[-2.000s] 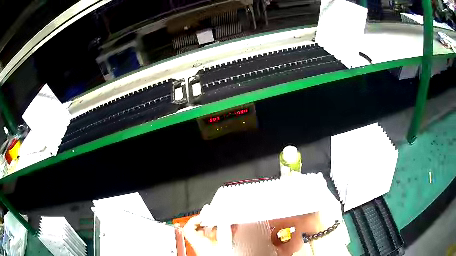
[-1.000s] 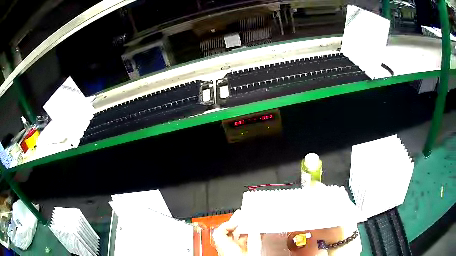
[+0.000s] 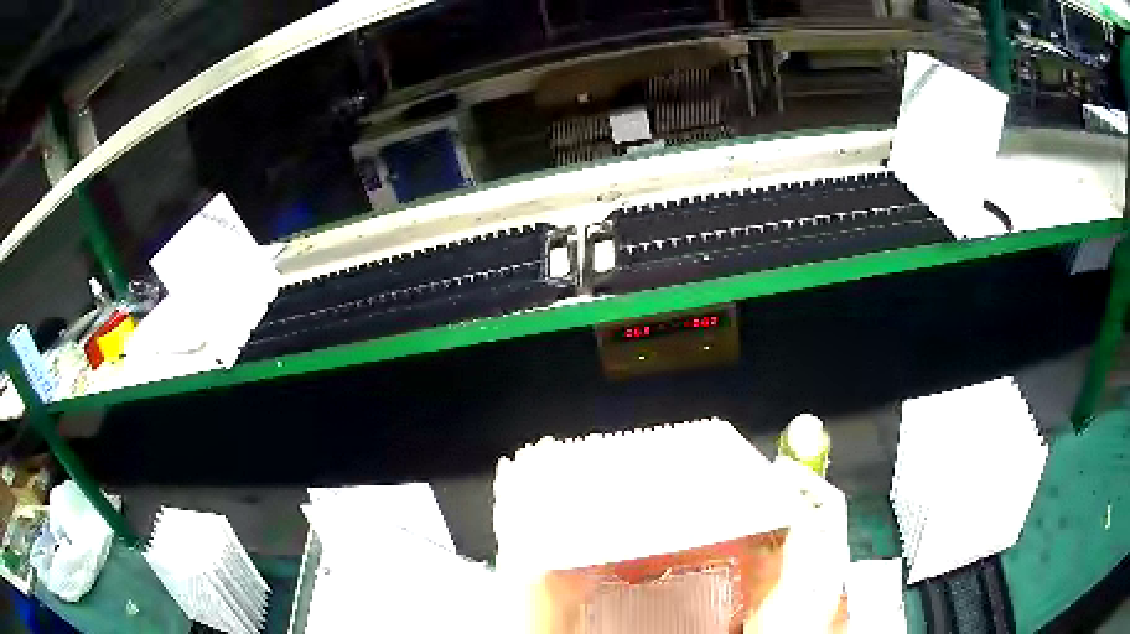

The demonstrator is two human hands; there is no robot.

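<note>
A white LED board panel [image 3: 644, 495], toothed along its top edge, is tilted up in front of me; glare hides its face. The orange-red test fixture [image 3: 756, 557] shows below it, with a pale ribbed centre. My left hand [image 3: 558, 603] is at the panel's lower left edge, washed out and cut off by the bottom edge, and appears to hold it. My right hand [image 3: 771, 602] is blurred and overexposed by the panel's lower right; its fingers and grip are unclear. A pale, washed-out shape lies beside it.
A yellow-green bottle [image 3: 805, 443] stands behind the fixture. White panels stand upright at right [image 3: 967, 477] and left [image 3: 205, 564]; other white sheets [image 3: 397, 557] lie left of the fixture. A green-edged shelf [image 3: 496, 332] crosses above, with a red-digit power supply [image 3: 669, 343] beneath.
The view has shifted. The panel is now further left relative to the bottle and fixture. The bracelet and yellow spot seen earlier near the right hand no longer show.
</note>
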